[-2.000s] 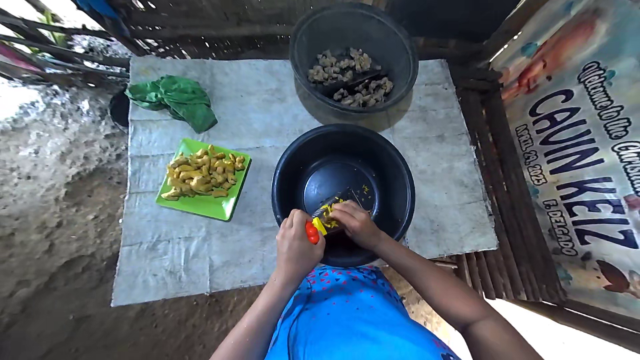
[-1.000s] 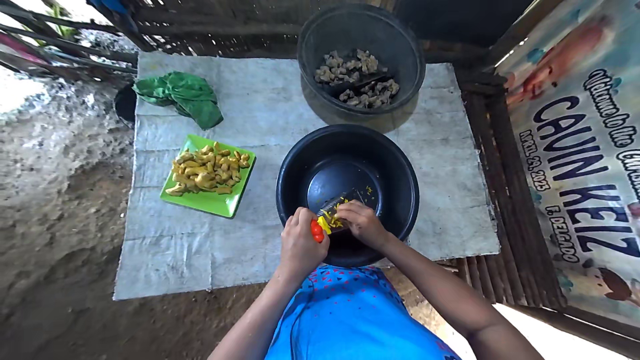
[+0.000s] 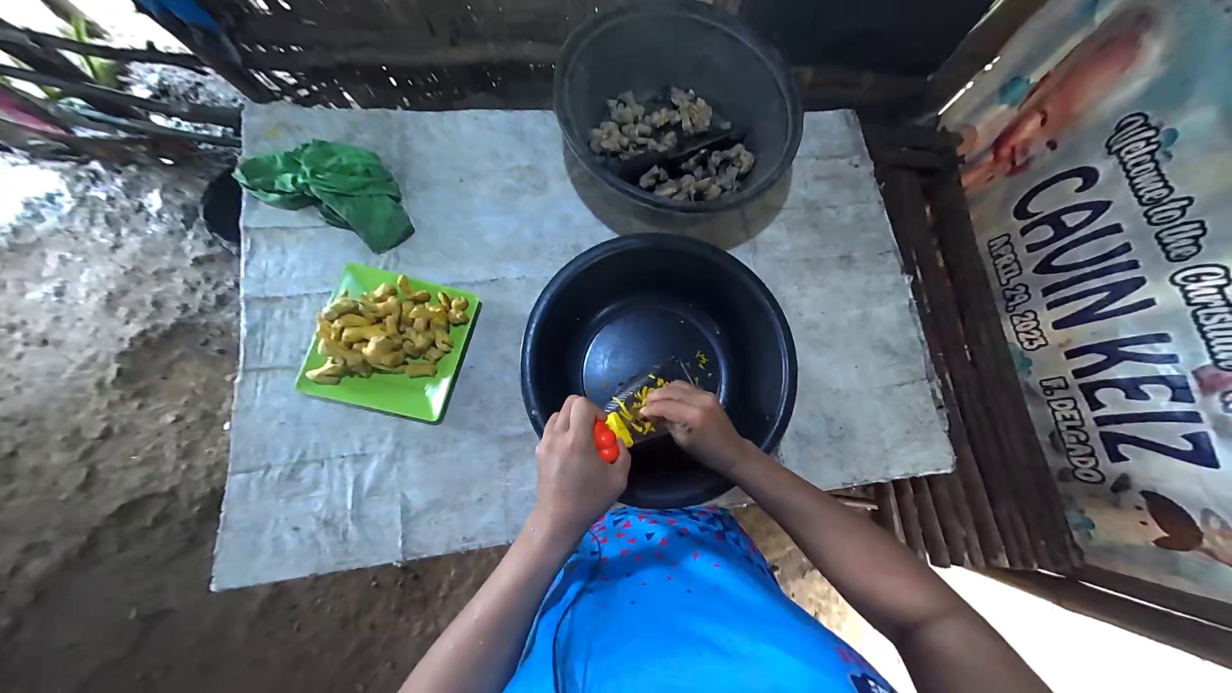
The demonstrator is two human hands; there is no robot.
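My left hand [image 3: 580,460] is closed on the red and yellow handle of a metal grater [image 3: 635,397], which slants down into a black plastic basin [image 3: 539,385]. My right hand [image 3: 695,420] presses its fingertips on the grater's face among bright yellow shreds [image 3: 637,412]; whether a piece lies under the fingers is hidden. More shreds lie on the basin's inner surface. Left of the basin, a square green plate [image 3: 439,393] holds many peeled yellow root pieces, perhaps turmeric [image 3: 385,337].
Behind the basin stands a dark round tub [image 3: 776,106] with two heaps of grey-brown knobbly pieces [image 3: 707,173]. A crumpled green cloth [image 3: 337,188] lies at the table's back left. A printed banner [image 3: 1107,318] hangs at the right, beyond wooden slats [image 3: 962,356].
Both hands stay at the grater in the basin, with only slight shifts of the right hand. Nothing else has plainly moved.
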